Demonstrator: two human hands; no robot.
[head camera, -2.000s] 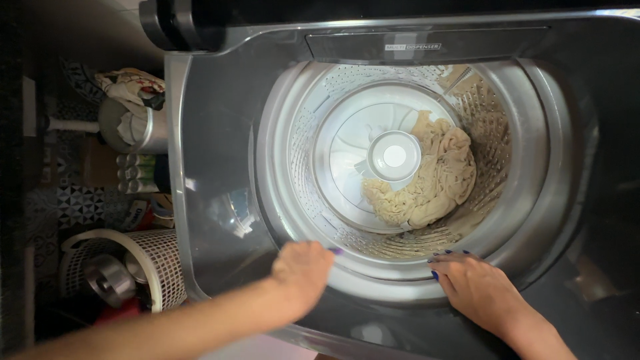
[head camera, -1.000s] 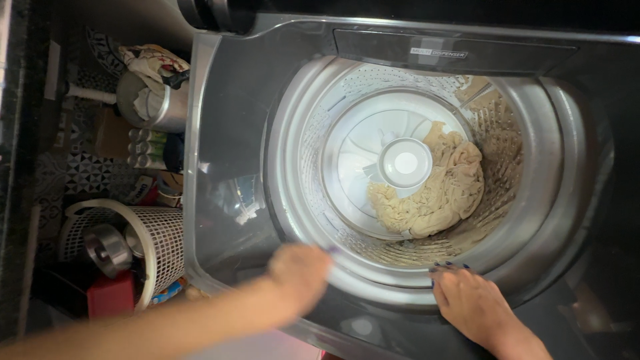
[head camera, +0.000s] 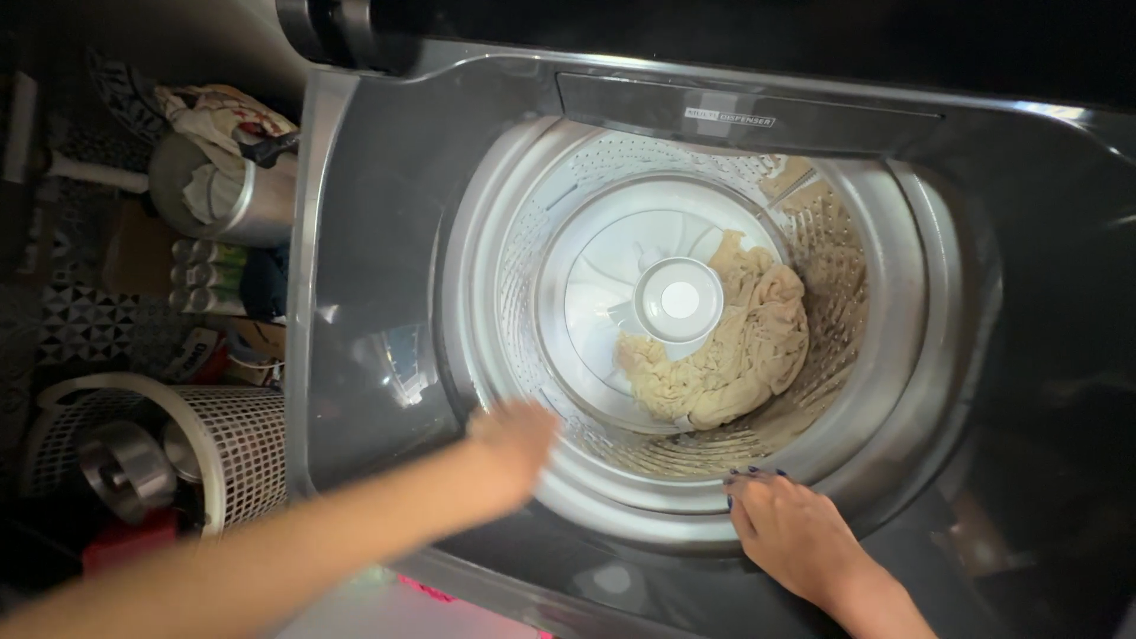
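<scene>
A top-loading washing machine (head camera: pixel 382 293) stands with its lid up, and I look down into its metal drum (head camera: pixel 532 222). Damp-looking beige cloth (head camera: pixel 754 346) lies bunched on the drum floor, curving around the right and lower side of the round central agitator hub (head camera: pixel 679 300). My left hand (head camera: pixel 515 444), blurred, is over the lower left part of the drum's rim; its fingers are not clear. My right hand (head camera: pixel 790 524), with dark nail polish, rests on the lower rim, fingertips over the inner edge, holding nothing.
Left of the machine are a white plastic basket (head camera: pixel 248 444) with metal items in it, a large metal pot (head camera: pixel 266 200) with cloth in and over it, and a pack of cans (head camera: pixel 209 275). A dispenser panel (head camera: pixel 639 106) spans the drum's far side.
My left hand blurs over the rim in the last two views, where it was sharper two seconds ago. My right hand remains at the lower rim. The cloth looks unchanged.
</scene>
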